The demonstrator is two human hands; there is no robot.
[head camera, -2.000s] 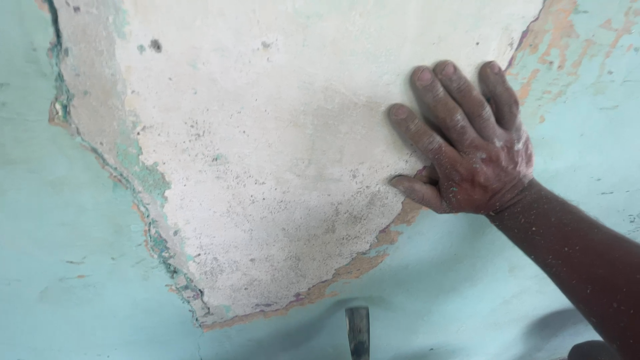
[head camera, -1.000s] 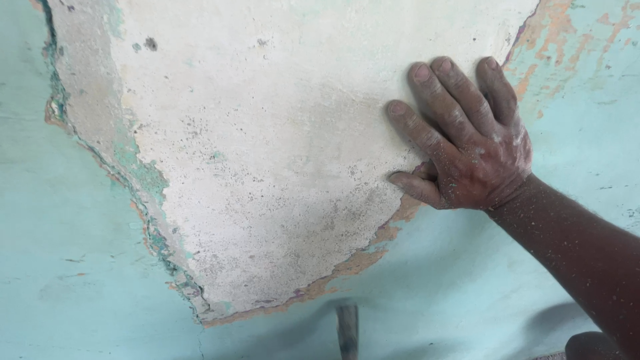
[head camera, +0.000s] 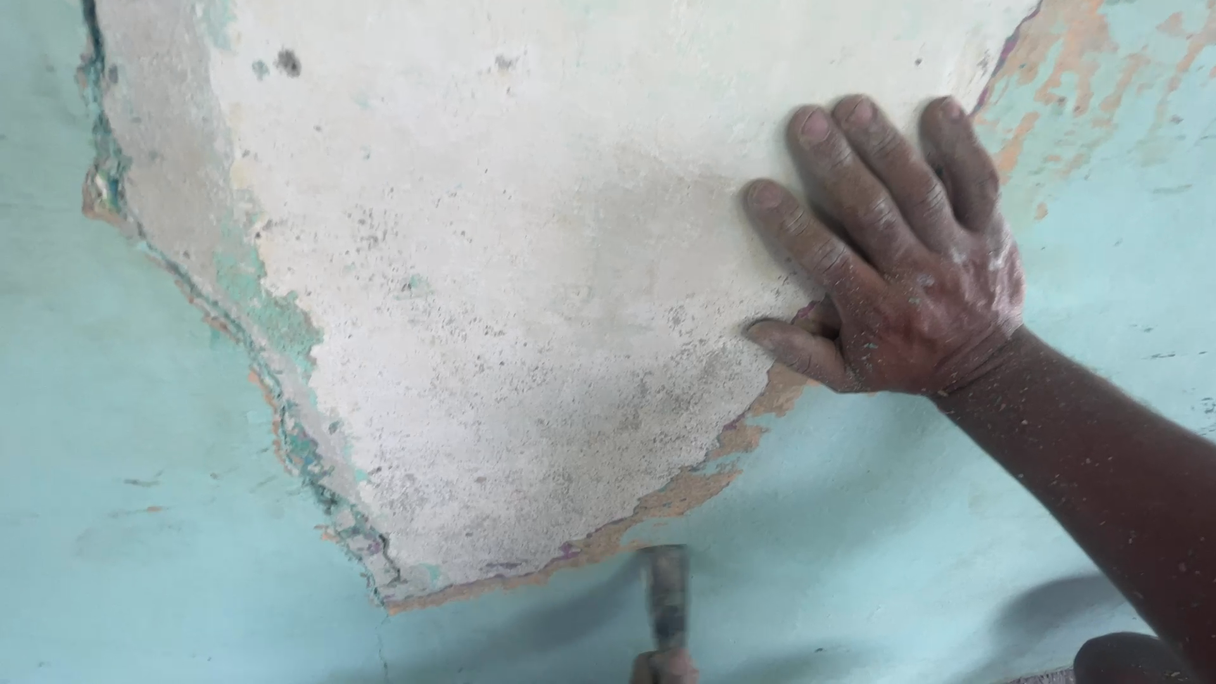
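Dusty and spread, my right hand lies palm down on the wall, its fingers on the bare whitish patch and its thumb by the patch's lower right edge. At the bottom, the fingertips of my left hand are around a narrow, flat-ended tool, possibly a scraper, blurred by motion. The tool's end is just below the torn paint edge, where an orange layer shows. Whether it touches the wall cannot be told. Most of my left hand is out of view.
Turquoise paint surrounds the patch. A cracked, flaking edge runs down its left side to a low point. More orange scraped streaks show at upper right. A dark rounded shape sits at the lower right corner.
The tool has moved up toward the orange edge of the patch, and the fingers holding it have come into view. My right hand has stayed in place on the wall.
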